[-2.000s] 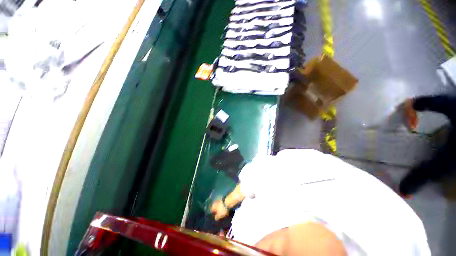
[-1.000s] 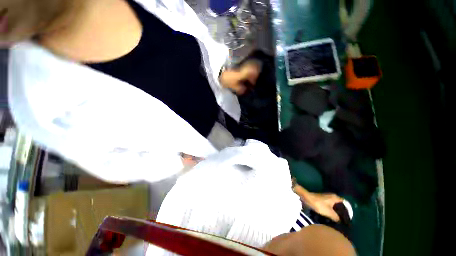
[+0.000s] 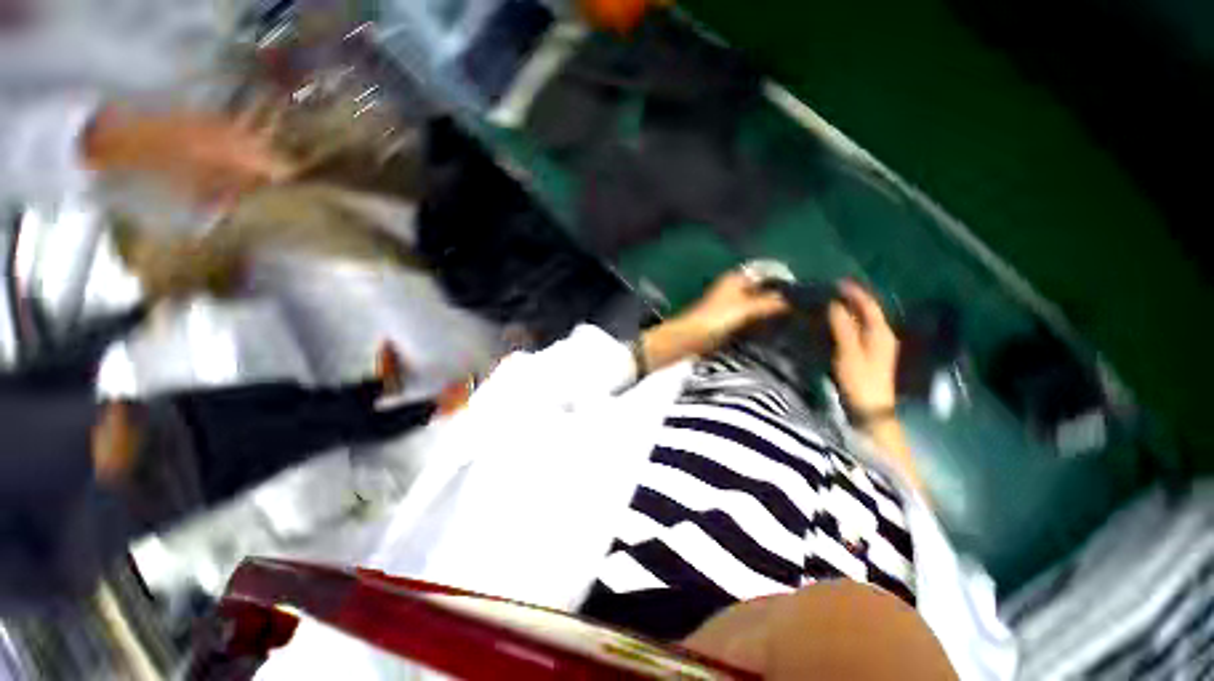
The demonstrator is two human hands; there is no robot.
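Observation:
A black foam insert (image 3: 807, 327) is held between my two hands over the green bench top (image 3: 985, 472), close to my striped shirt. My left hand (image 3: 730, 306) is on its left side, fingers closed on it, with a white covering on one finger. My right hand (image 3: 867, 357) is on its right side, fingers bent against it. Motion blur hides the insert's exact shape. A heap of black foam (image 3: 679, 173) lies on the bench beyond my hands. More dark foam (image 3: 1032, 373) lies to the right.
A dark green conveyor (image 3: 919, 93) runs beyond the bench edge. Part of an orange box (image 3: 619, 11) shows at the top. A blurred person's arm (image 3: 187, 149) is at the left. A black plastic bag (image 3: 493, 233) is beside the bench. White striped stacks (image 3: 1132, 599) are at lower right.
The view has swung round and tilted, bringing the bench across the picture. Both my hands are now together on a black insert; one second ago only one hand showed clearly, holding a small dark piece.

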